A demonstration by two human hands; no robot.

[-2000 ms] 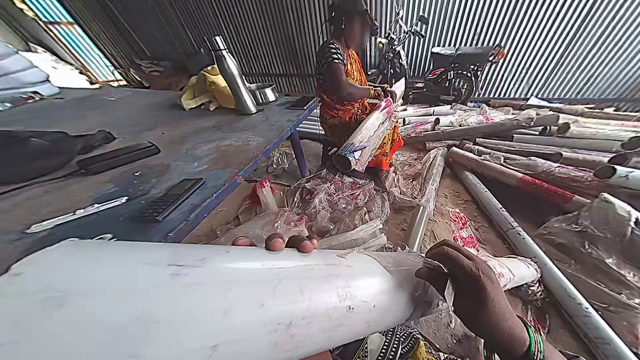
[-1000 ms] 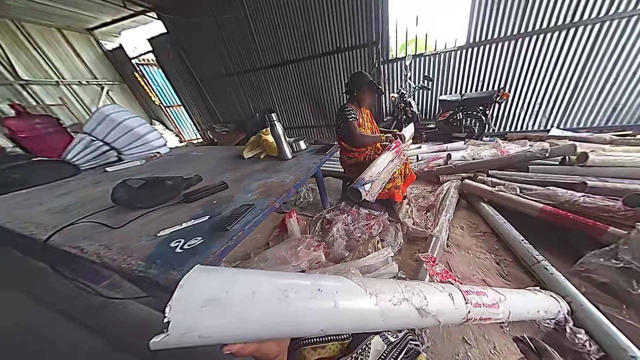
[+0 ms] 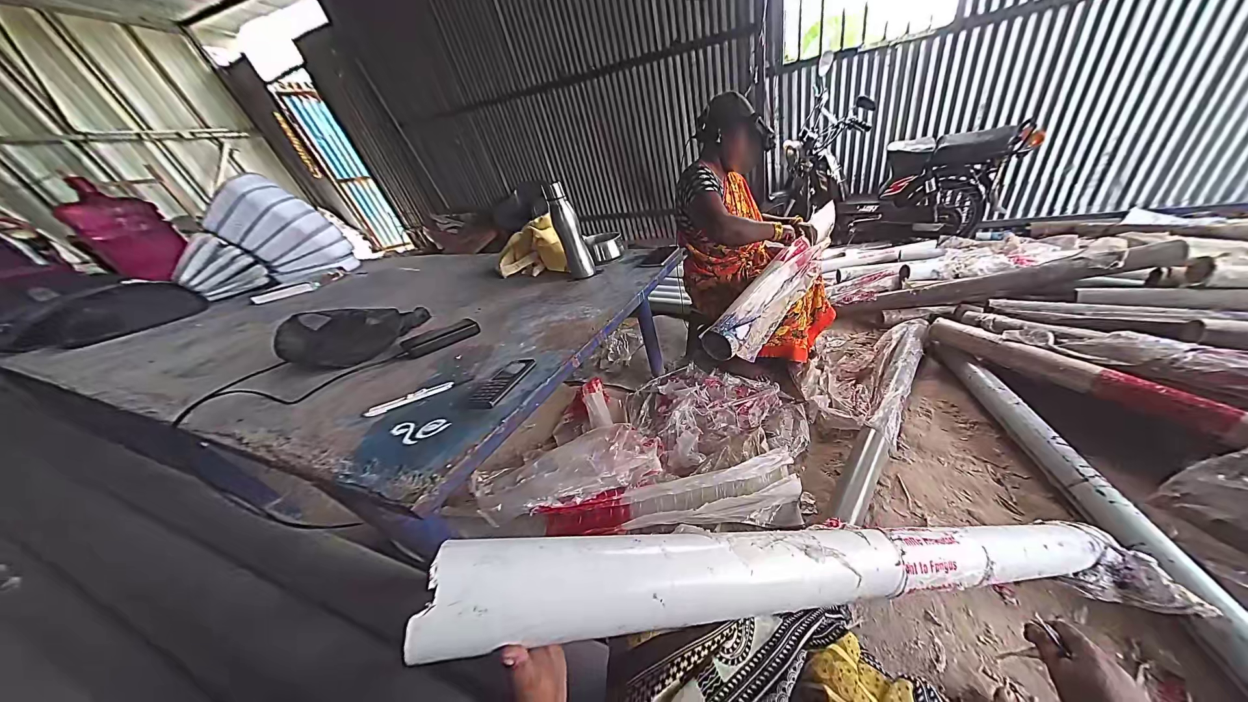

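Note:
A white plastic pipe [image 3: 663, 583], with a ragged left end and a band of red print, lies across the lower view above a patterned cloth [image 3: 746, 658]. My left hand [image 3: 536, 673] holds its underside near the left end; most of the fingers are hidden. Clear plastic film [image 3: 1146, 575] clings to the pipe's right end. Below that end, at the bottom right edge, is my right hand [image 3: 1077, 665], off the pipe and partly cut off, with a small thin thing at its fingers that is too blurred to name.
A blue-edged table [image 3: 570, 336] at left bears a flask [image 3: 568, 229], a yellow cloth [image 3: 534, 246], a phone [image 3: 502, 382] and a black bag [image 3: 336, 336]. Crumpled film [image 3: 717, 414] lies beyond the pipe. A seated person [image 3: 736, 214] handles another pipe. More pipes [image 3: 1072, 361] and a motorcycle [image 3: 936, 175] are at right.
My right hand, two seconds ago at the film on the pipe's right part, is now below and off the pipe. The printed part of the pipe has come into view. The view has swung left and up.

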